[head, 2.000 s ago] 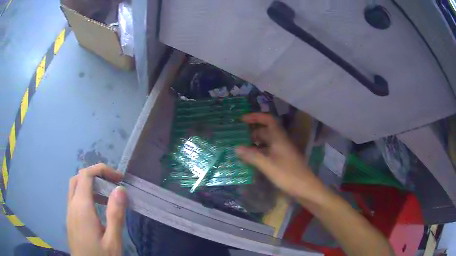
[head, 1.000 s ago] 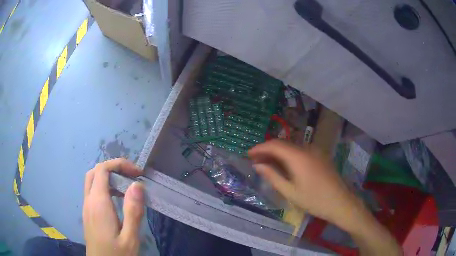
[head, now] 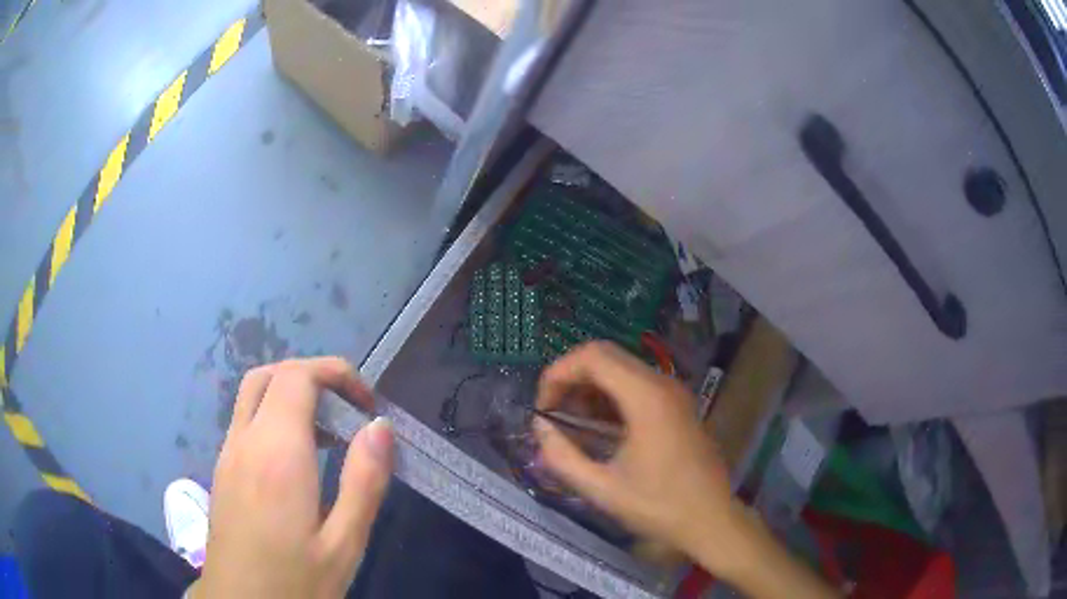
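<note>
The grey desk drawer (head: 491, 491) is pulled open in front of me. My left hand (head: 298, 474) grips the left end of its front panel, thumb inside and fingers over the edge. My right hand (head: 655, 456) is over the front part of the drawer and pinches a thin, dark, pointed item (head: 576, 420) between thumb and fingers; its kind is unclear. Green circuit boards (head: 591, 263) lie at the back of the drawer, with a smaller board panel (head: 503, 314) at their left. A thin dark wire (head: 454, 404) lies near the front. My right hand hides part of the contents.
A closed drawer front (head: 749, 152) with a black bar handle (head: 883, 228) overhangs the open drawer. A cardboard box (head: 334, 82) stands on the floor at the upper left. Yellow-black floor tape (head: 111, 170) curves along the left. A red object (head: 878, 556) is at the lower right.
My right hand has moved from the boards to the drawer's front part and now pinches the thin dark item. The boards have shifted back from their earlier spread. My left hand keeps its grip.
</note>
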